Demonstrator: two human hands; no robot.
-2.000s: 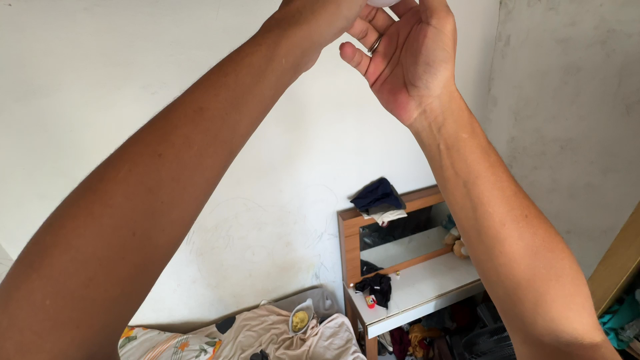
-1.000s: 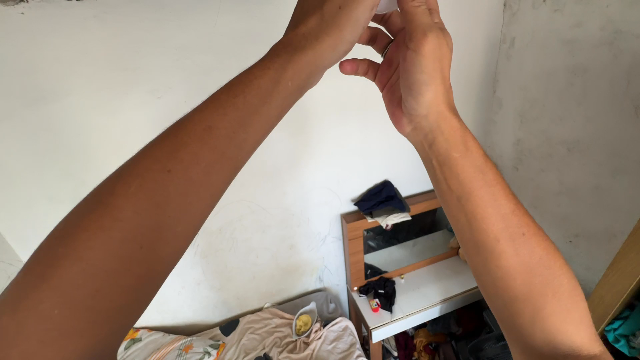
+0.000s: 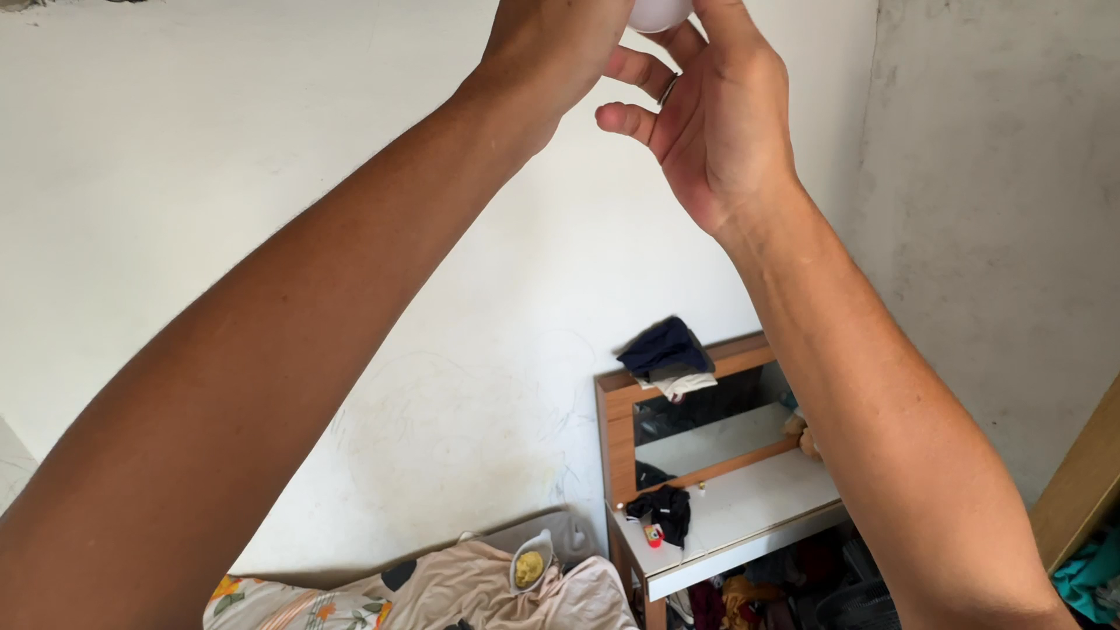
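Observation:
Both arms reach up to the top edge of the head view. A smooth, rounded white object (image 3: 661, 12), perhaps a light bulb, shows between the hands, its upper part cut off by the frame. My right hand (image 3: 713, 105) is at its right side, palm turned inward, thumb and fingers around it, a ring on one finger. My left hand (image 3: 564, 61) is at its left, back of the hand toward me; its fingers are out of frame, so its grip on the object cannot be made out.
Below stands a dressing table (image 3: 744, 516) with a wood-framed mirror (image 3: 617, 429), dark cloth (image 3: 665, 346) draped over its top. Black cloth (image 3: 669, 512) lies on the tabletop. A bed with rumpled sheets (image 3: 455, 573) holds a bowl of yellow food (image 3: 529, 567). A plain wall rises behind.
My right hand has turned at the wrist, its palm facing more to the side one second ago and more open to view now. Both hands have stayed up by the white object.

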